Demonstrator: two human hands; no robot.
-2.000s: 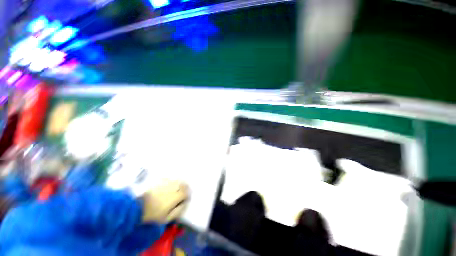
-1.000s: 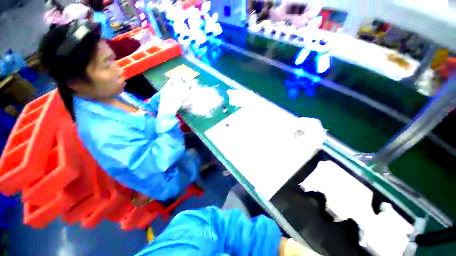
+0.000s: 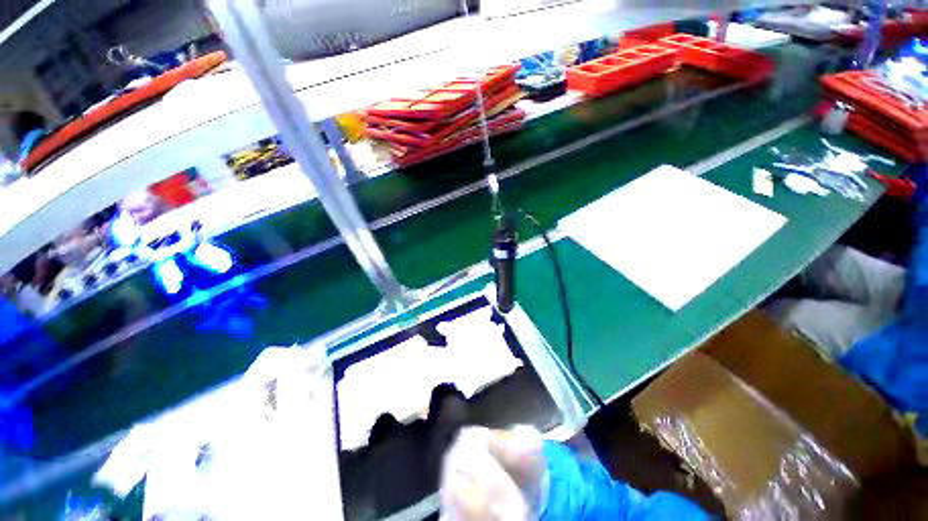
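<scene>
The holding fixture, a white shaped pad with cut-out edges on a black base in a pale frame, lies in front of me. No lamp part shows on it. My right hand, in a pale thin glove with a blue sleeve, is at the fixture's near right edge. It is blurred, and its fingers are too unclear to tell whether they hold anything. My left hand is out of the picture. The black electric screwdriver hangs upright on its cord at the fixture's far right corner.
White sheets lie left and right of the fixture. Clear parts lie far right. An open cardboard box stands lower right, beside a person's blue sleeve. A metal post rises behind. Red-orange trays are stacked beyond the green conveyor.
The view has swung from the left side, with the seated worker, to the fixture and the right side. My left sleeve has left the picture and my right hand has come in.
</scene>
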